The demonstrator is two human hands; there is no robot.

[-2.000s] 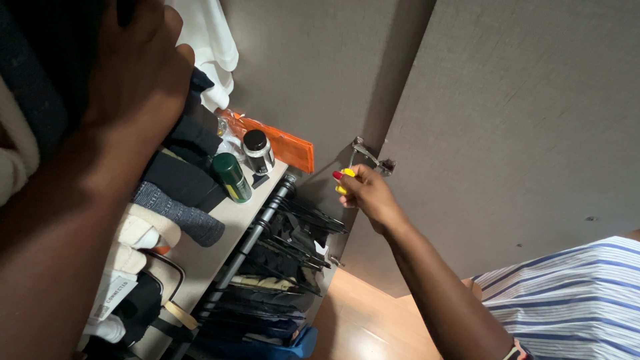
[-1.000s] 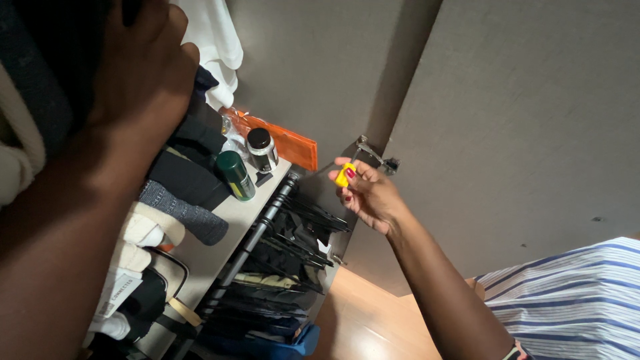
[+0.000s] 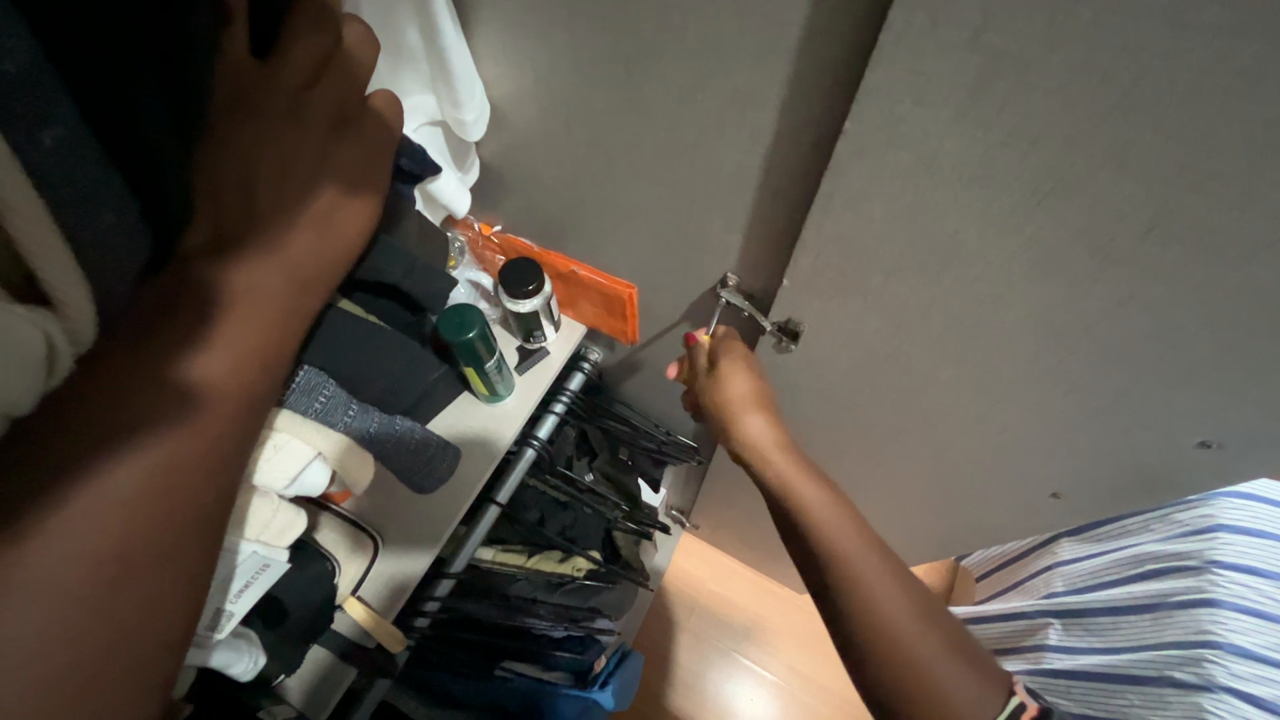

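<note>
My right hand [image 3: 725, 385] is closed around a yellow-handled screwdriver [image 3: 712, 325]; most of the handle is hidden by the fingers. Its metal shaft points up to the arm of a metal cabinet hinge [image 3: 742, 298], which joins a grey wardrobe door [image 3: 1000, 300] to the grey side panel [image 3: 620, 110]. At the upper left, my left hand [image 3: 300, 130] is raised against dark clothing [image 3: 110, 110]; its fingertips are out of view, so its grip is unclear.
A shelf [image 3: 400, 530] holds a green spray can [image 3: 476, 355], a dark-capped bottle [image 3: 528, 300], an orange packet [image 3: 590, 290] and folded socks [image 3: 375, 430]. Below it, clothes hang from a metal rail [image 3: 510, 480]. A striped cloth [image 3: 1130, 590] lies lower right.
My right hand has turned from a looser hold with the yellow handle showing to a closed grip, with the shaft now visible at the hinge. My left hand has stayed about where it was.
</note>
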